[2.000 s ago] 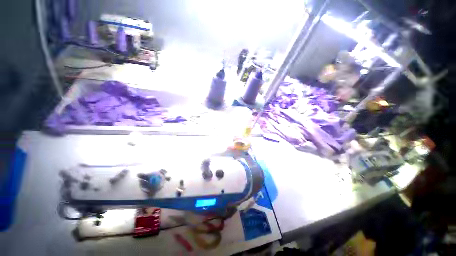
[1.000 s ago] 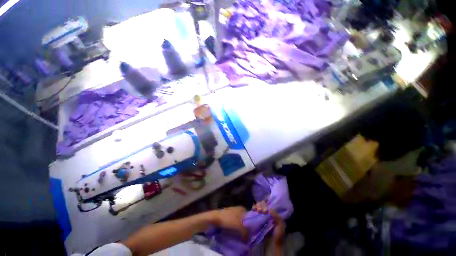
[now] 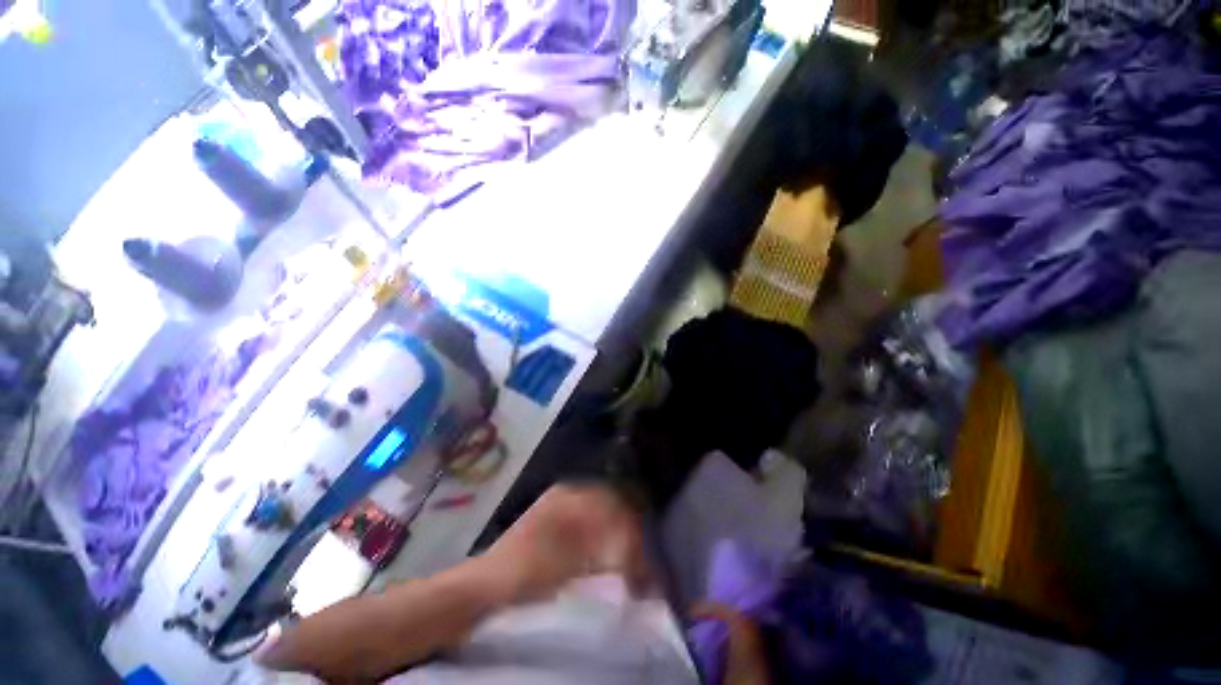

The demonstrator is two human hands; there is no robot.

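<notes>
A piece of purple fabric (image 3: 734,583) shows low in the middle, in front of my body. My right hand (image 3: 739,640) is at its lower edge, partly cut off by the frame's bottom, and grips it. My left hand (image 3: 579,538) is blurred, left of the fabric and apart from it, beside the table's front edge. Its fingers look bent, but whether they hold anything cannot be told.
The sewing machine (image 3: 321,468) with lit display stands left, with a phone (image 3: 379,533) and scissors (image 3: 475,452) by it. Purple fabric heaps lie on the table (image 3: 589,254) and at right (image 3: 1085,187). A black bundle (image 3: 743,381) and yellow slatted piece (image 3: 787,261) are below the table.
The view has turned right and down, so the machine sits further left. My left hand has come away from the purple fabric; my right hand stays on it, lower in the picture.
</notes>
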